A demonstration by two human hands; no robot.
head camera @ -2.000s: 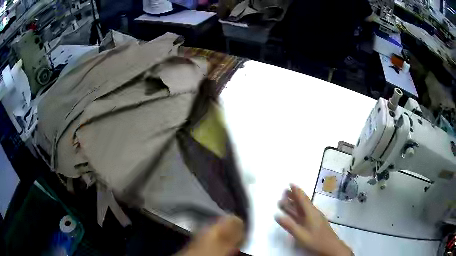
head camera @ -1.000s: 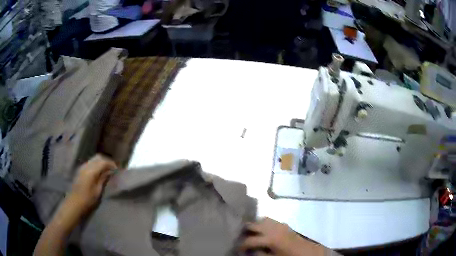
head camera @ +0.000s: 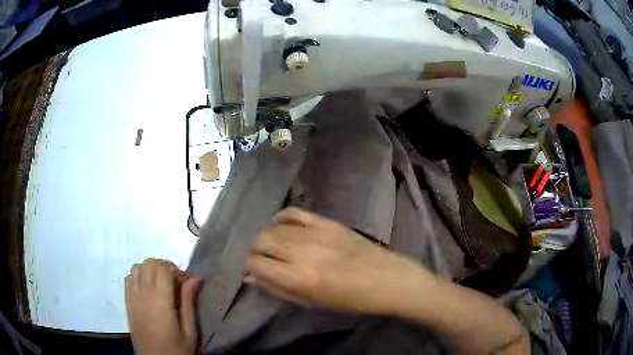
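A grey-brown garment (head camera: 350,163) lies over the machine bed and under the arm of the white sewing machine (head camera: 361,52). Its left edge runs up to the needle area, where the foot is hard to make out. My left hand (head camera: 161,301) grips the garment's left edge near the front of the table, thumb on the cloth. My right hand (head camera: 305,256), slightly blurred, lies on the cloth with bent fingers; whether it pinches the cloth is unclear. A dark band and yellow-green lining (head camera: 494,197) show at the right.
A tan square (head camera: 208,167) is on the needle plate. A small tray (head camera: 552,201) with orange-handled and purple items stands right of the garment. More grey-brown cloth (head camera: 618,163) lies at the far right by an orange-red surface. The white table (head camera: 104,173) extends left, with brown plaid cloth beyond.
The view has shifted right and closer to the machine. The garment has moved from the table's front left onto the bed and under the arm. Both hands have moved with it.
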